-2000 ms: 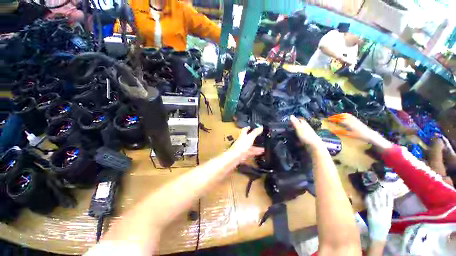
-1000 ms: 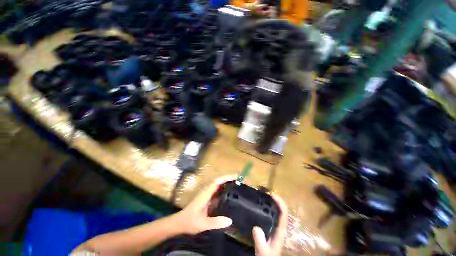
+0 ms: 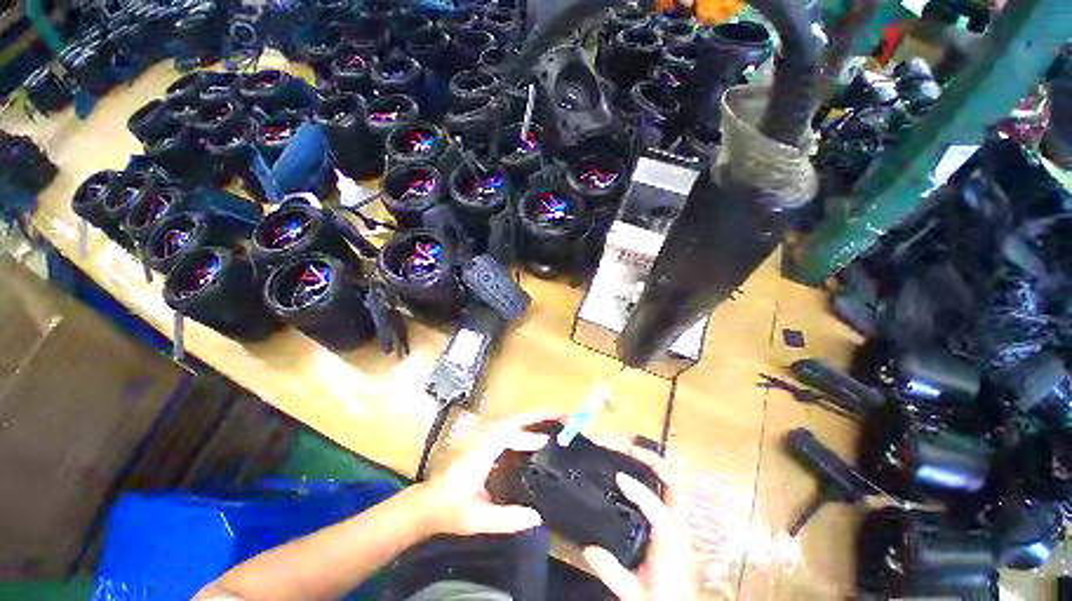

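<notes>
A black cylindrical housing (image 3: 582,499) lies on its side near the bench's front edge, with its recessed side facing up. A thin pale green strip (image 3: 578,419) sticks up from its far end. My left hand (image 3: 488,475) grips the housing's left side, thumb on the near part. My right hand (image 3: 647,528) grips its right side, fingers over the top. A flat dark strap (image 3: 530,566) hangs below the housing. The housing's underside is hidden.
The black-wrapped screwdriver (image 3: 711,252) hangs beyond my hands, over the metal feeder (image 3: 623,276). Open housings (image 3: 315,288) stand at left; shiny drums (image 3: 940,458) lie at right. A grey-black handheld box (image 3: 461,358) lies left of the feeder. A blue bin (image 3: 235,534) is below the bench at left.
The view has swung left and down from the crowded right side. Both hands, earlier among black parts there, now hold the housing at the front edge. In the last second my right fingers have moved over its top.
</notes>
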